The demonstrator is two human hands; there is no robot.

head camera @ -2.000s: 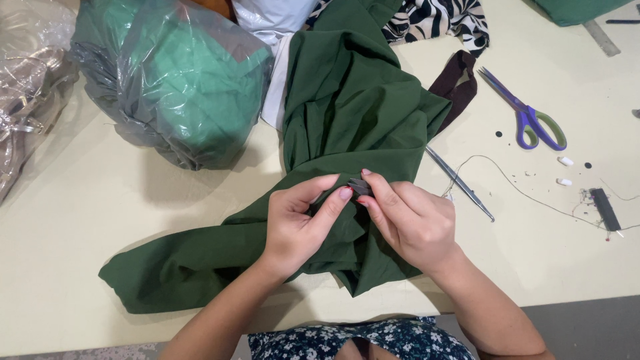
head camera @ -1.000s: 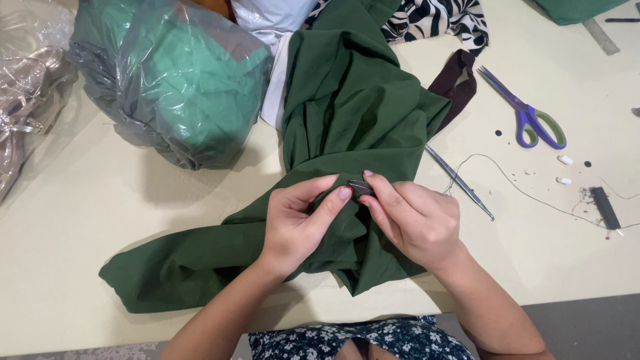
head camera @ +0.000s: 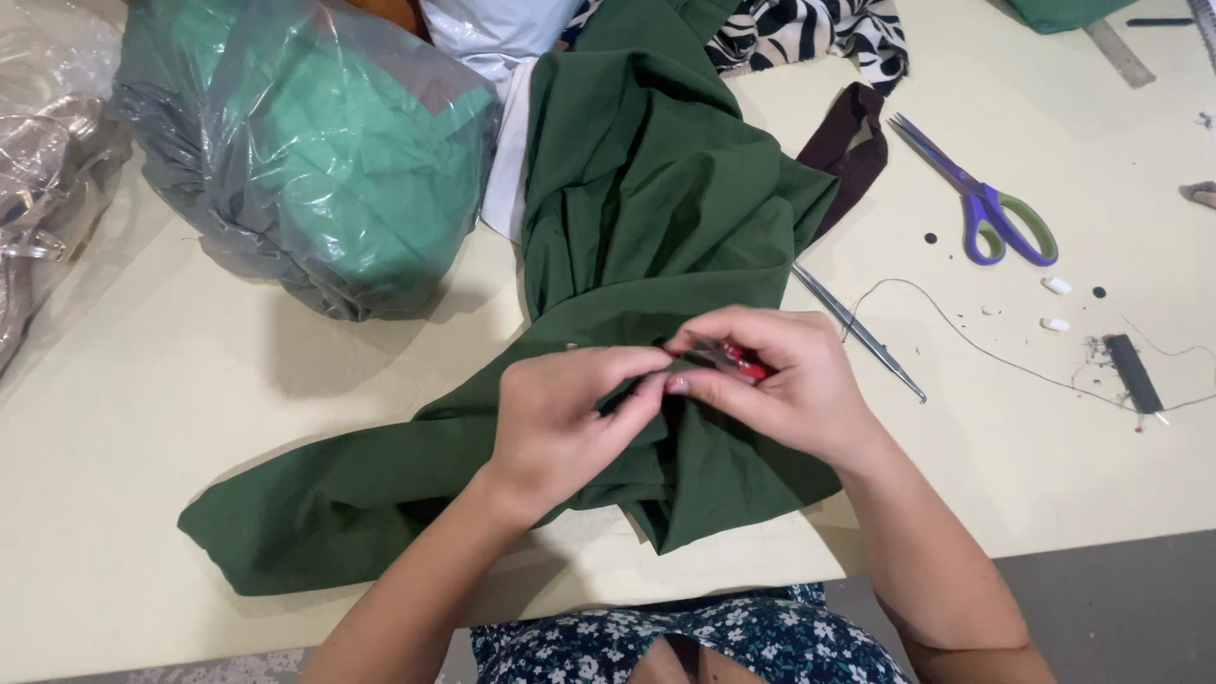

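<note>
A dark green cloth garment (head camera: 655, 218) lies in folds across the table, one long part reaching to the lower left. My left hand (head camera: 570, 418) pinches the cloth near its middle between thumb and fingers. Close against it, my right hand (head camera: 779, 380) has thumb and forefinger at the same fold; red shows under its curled fingers, and whether this is nails or a small object I cannot tell. To the right of the cloth lie metal tweezers (head camera: 869, 337), a loose thread (head camera: 988, 350) and purple-handled scissors (head camera: 988, 199).
Plastic bags with green fabric (head camera: 361, 190) and brownish contents (head camera: 47, 209) stand at left. A dark strip (head camera: 1132, 373) with threads, white pieces (head camera: 1055, 285) and black discs (head camera: 931, 238) lie at right. Patterned cloth (head camera: 807, 38) and a ruler (head camera: 1119, 55) are at the back.
The fingers of my right hand have shifted and curled more, and red now shows beneath them. My left hand has turned slightly, its thumb nail no longer in view.
</note>
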